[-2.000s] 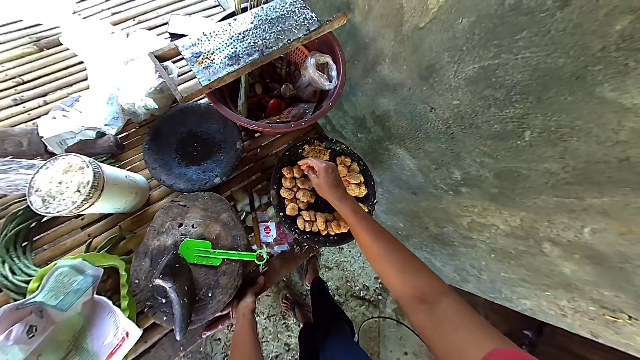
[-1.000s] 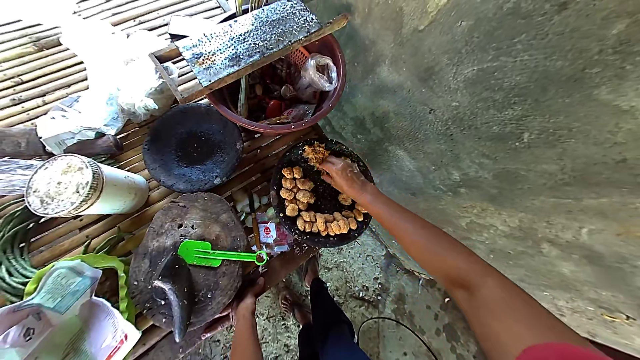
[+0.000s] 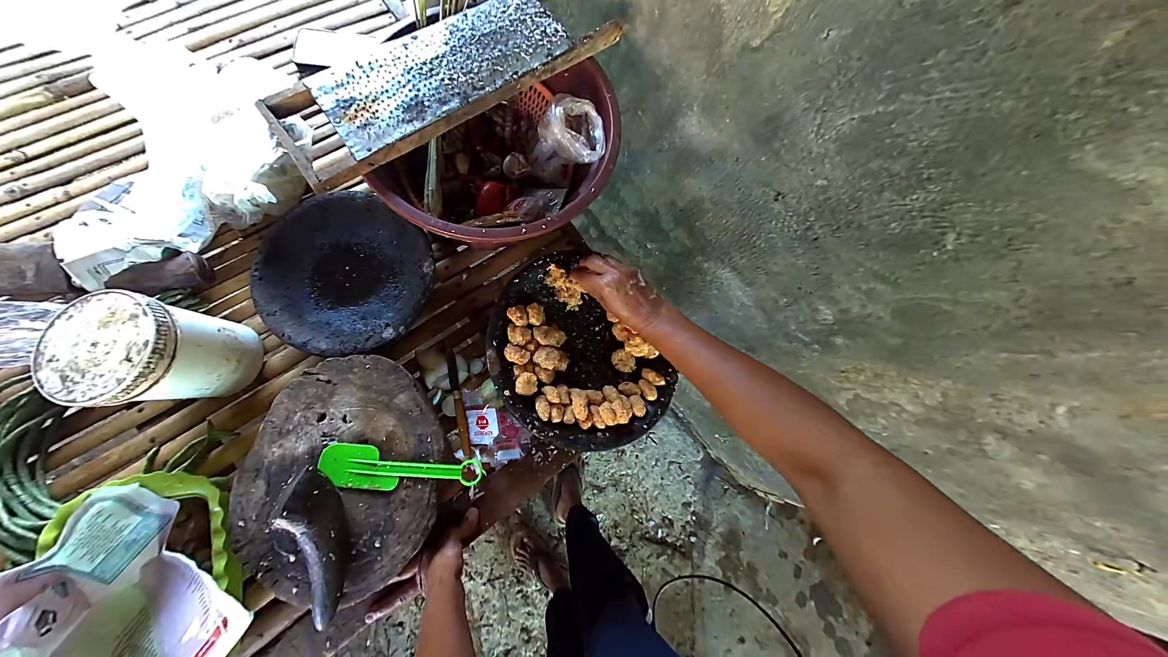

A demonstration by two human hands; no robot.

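A round black stone plate (image 3: pixel 598 319) bears rows of small brown lumps (image 3: pixel 584 406) along its left, bottom and right edges, plus a loose orange-brown mound (image 3: pixel 564 286) near its top. Over the plate's upper right rim is my right hand (image 3: pixel 622 290), fingertips at the mound; whether anything is between them is hidden. My left hand (image 3: pixel 447 554) rests at the edge of the bamboo table, beside a round dark wooden board (image 3: pixel 365 411). On that board lie a green plastic spatula (image 3: pixel 360 467) and a dark curved pestle (image 3: pixel 319 538).
A second dark stone plate (image 3: pixel 342 274) lies left. Behind stands a reddish basin (image 3: pixel 598 173) with a metal grater (image 3: pixel 438 78) across it. A white lidded container (image 3: pixel 205 354), plastic bags (image 3: pixel 246 169) and a knife (image 3: pixel 459 411) are on the slats. A concrete wall (image 3: pixel 894 210) rises right.
My right hand has moved from the middle of the plate to its upper right rim by the mound. Lumps it covered at the right now show. The left hand has stayed at the table edge.
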